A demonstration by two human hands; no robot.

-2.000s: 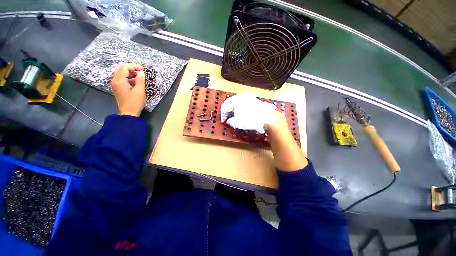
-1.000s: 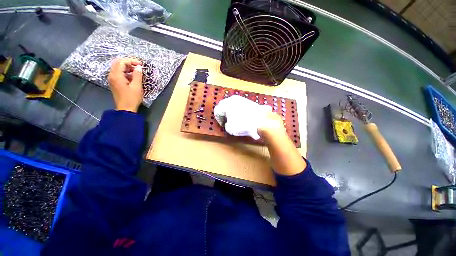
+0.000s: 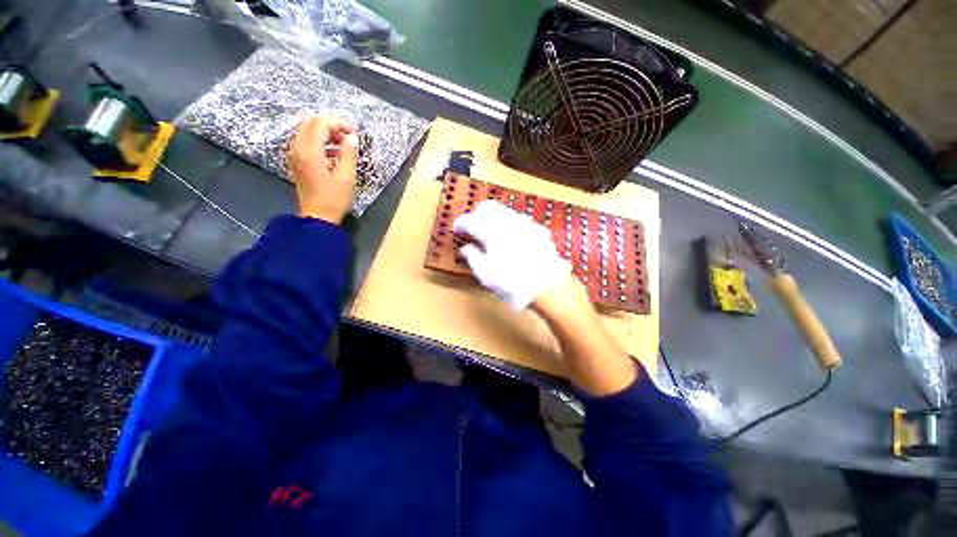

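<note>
A reddish-brown jig (image 3: 609,257) with rows of holes lies tilted on a tan board (image 3: 420,299); many holes hold silvery dots. My right hand (image 3: 514,252), in a white glove, is over the left part of the jig, fingers bent down at its surface. The fingertips are partly hidden, so I cannot tell what they hold. My bare left hand (image 3: 323,163) is over the clear plastic bag (image 3: 247,100) of silvery parts, thumb and fingers bent together. Something small and pale shows at its fingertips, too small to name. Small black pieces (image 3: 459,164) lie at the jig's upper left corner.
A black fan (image 3: 593,115) stands behind the jig. An iron with wooden handle (image 3: 806,320) and a yellow-based stand (image 3: 731,290) are right. Solder reels (image 3: 113,131) stand left. A blue crate (image 3: 147,393) of dark parts is lower left. A blue tray (image 3: 923,267) is far right.
The camera view has shifted, so the bench things appear moved rightward. My gloved right hand has moved left across the jig, uncovering its middle rows. My left hand stays over the bag.
</note>
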